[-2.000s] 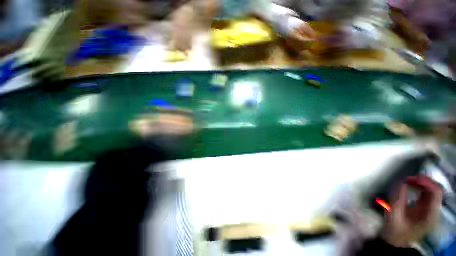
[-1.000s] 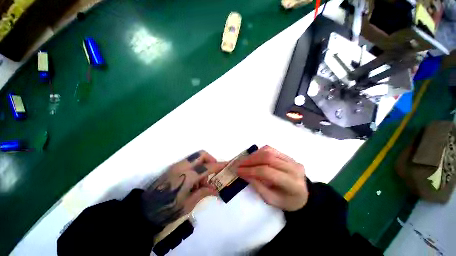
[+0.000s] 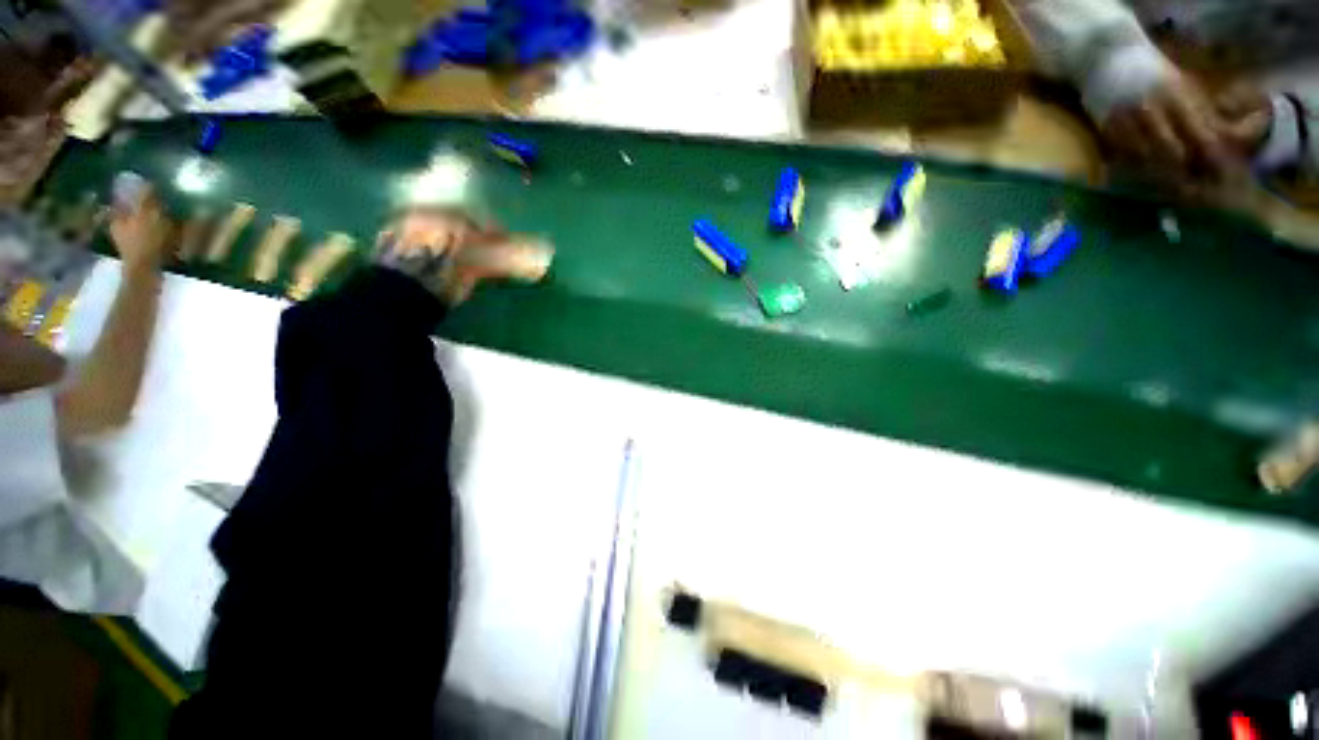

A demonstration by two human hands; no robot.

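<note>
My left hand (image 3: 431,249), in a dark sleeve and blurred, reaches over the green belt at the upper left. A tan oblong part (image 3: 518,259) sticks out to the right from its fingers. On the bench at bottom right, a tan part (image 3: 781,636) lies beside a black fixture block (image 3: 770,680), with a small black square (image 3: 683,607) at its left end. A browner, shinier part (image 3: 995,704) lies to its right, cut by the bottom edge. My right hand is out of the picture.
Blue cells (image 3: 719,247), some with yellow patches, and a green board (image 3: 781,299) lie on the belt (image 3: 608,311). A coworker's hand (image 3: 141,224) is at left, another's (image 3: 1172,130) opposite. Silver strips (image 3: 608,578) and the dispenser's red display (image 3: 1241,726) are below.
My left hand has moved from the fixtures out over the belt at upper left. My right hand has left the picture. The view has swung left, so the dispenser is mostly cut off.
</note>
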